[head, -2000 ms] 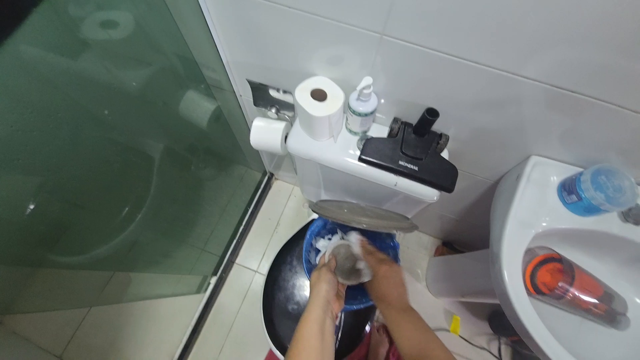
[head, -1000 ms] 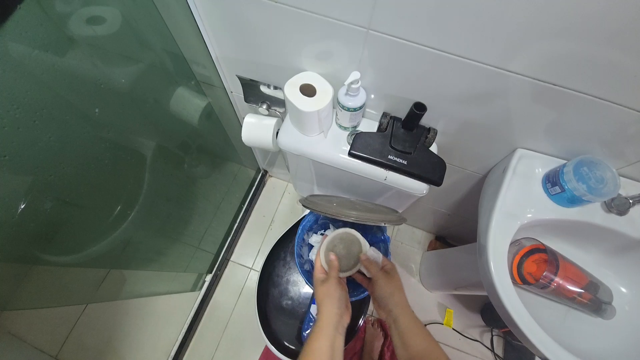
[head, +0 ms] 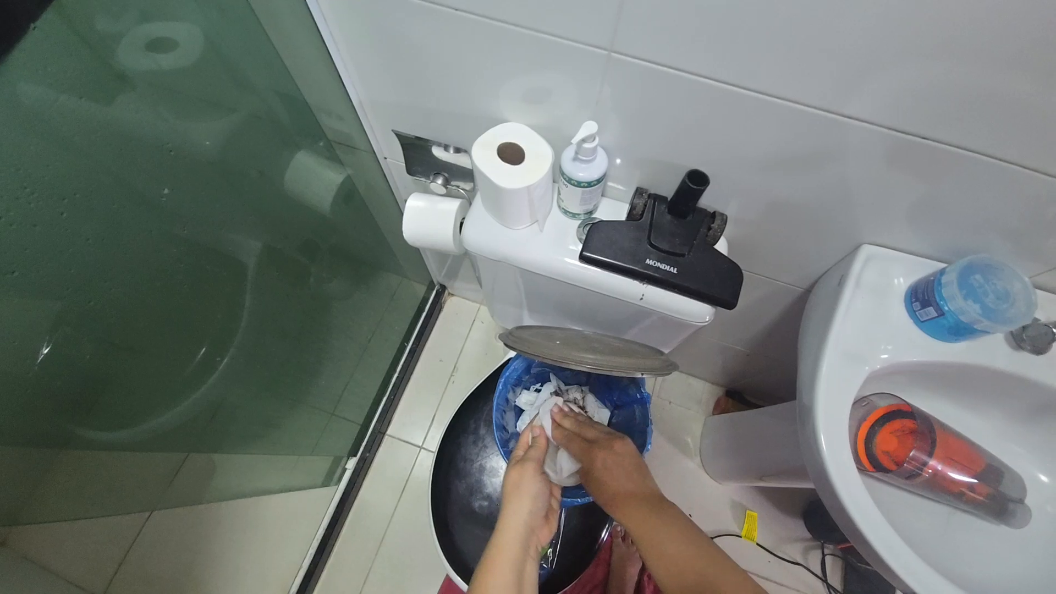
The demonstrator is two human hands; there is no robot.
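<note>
A whitish, cup-like piece, seemingly a vacuum cleaner's filter, is between my two hands over a bin lined with a blue bag. My left hand grips its left side. The fingers of my right hand lie over its upper right part, hiding some of it. Crumpled white paper with dark grey dirt lies in the bin, just beyond my fingertips. Behind the bin's opening, its greyish round lid stands raised. The bin is over the black toilet lid.
The toilet tank bears a toilet paper roll, a pump bottle and a black Mondial vacuum floor head. At right, a clear and orange vacuum dust container lies in the sink, near a blue tub. Green shower glass stands left.
The round grey opening of the cup-like piece faced the camera a second ago; now the piece is turned and its pale side shows. My right hand has moved over its upper part.
</note>
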